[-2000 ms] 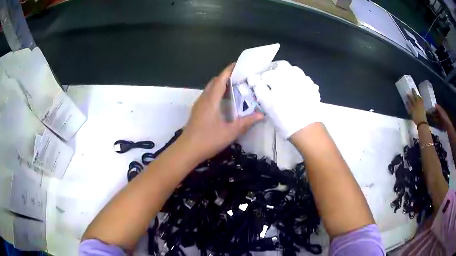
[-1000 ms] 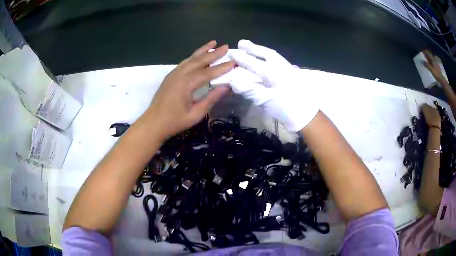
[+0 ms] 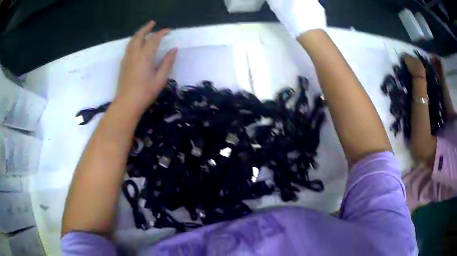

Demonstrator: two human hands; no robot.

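Note:
My left hand (image 3: 143, 65) is bare, open and empty, above the white worktable at the left end of the cable pile. My right hand (image 3: 299, 15), in a white glove, is over the belt at the top edge, which cuts off its fingers. A white retail carton (image 3: 244, 4), also cut off at the top, is on the belt just left of the glove; whether the hidden fingers touch it cannot be told. A large tangled pile of black USB charging cables (image 3: 200, 145) lies in front of me. One cable (image 3: 89, 115) sticks out at its left side.
White open cartons (image 3: 24, 112) lie in rows at the left edge. The dark conveyor belt (image 3: 195, 15) runs across the top. At the right, a person's hand (image 3: 414, 65) is at another cable pile (image 3: 398, 95). Two white cartons (image 3: 412, 24) stand on the belt beyond.
My hands have moved apart. The carton that was between them is now on the belt at the top. My left hand moved left, my right hand up and away. The view has shifted.

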